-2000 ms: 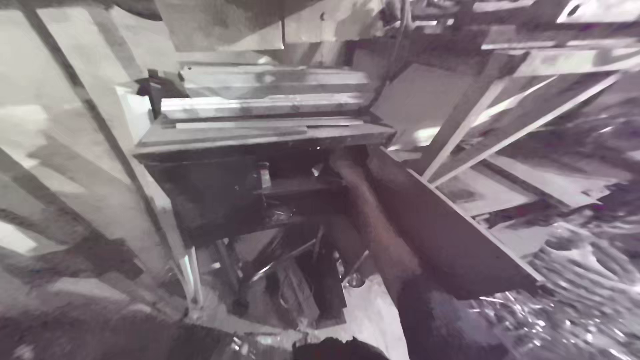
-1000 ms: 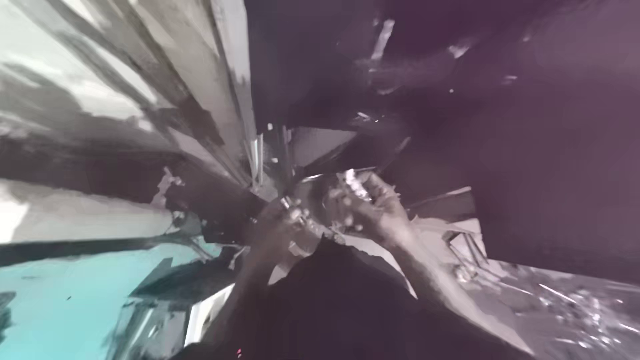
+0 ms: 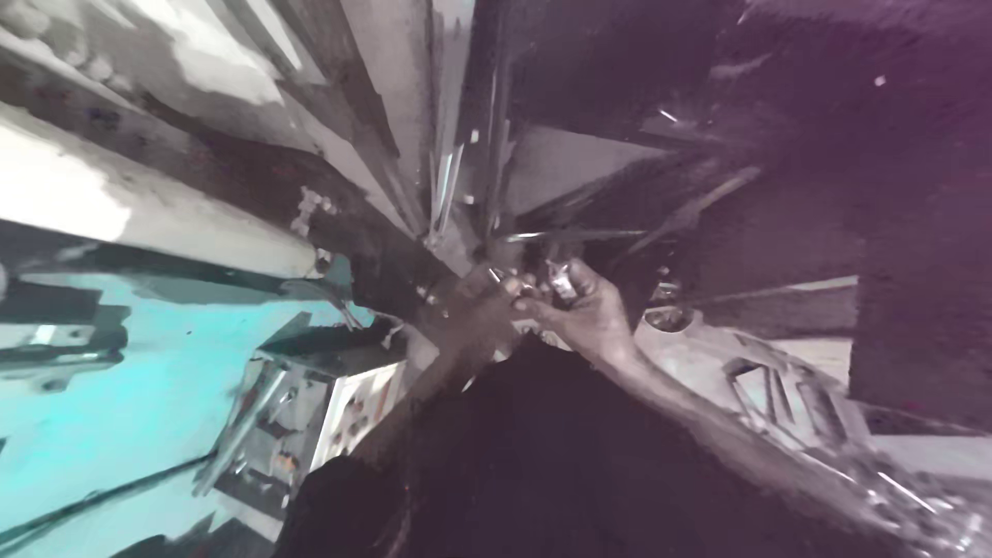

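Both hands meet low in front of my dark-clothed body, close to each other. Between the thumb and fingers of my right hand (image 3: pixel 590 306) is a small shiny metal piece (image 3: pixel 561 280); its exact kind is too blurred to tell. My left hand (image 3: pixel 488 298) is dim and blurred, with its fingers bent towards the right hand. Small bright spots show at its fingertips, and I cannot tell whether it grips something. A thin bright edge (image 3: pixel 577 234) runs just beyond the hands.
At lower left stands an open box (image 3: pixel 325 418) with small parts, on a turquoise surface (image 3: pixel 155 403). Long beams or bars (image 3: pixel 372 155) slant at upper left. A dark panel (image 3: pixel 914 310) fills the right. A small round container (image 3: pixel 668 318) and shiny metal scraps (image 3: pixel 914 496) lie at right.
The view has swung strongly since the oldest frame, which shows a dark open cabinet-like frame and neither hand plainly. Both hands are in view one second ago and now, close together.
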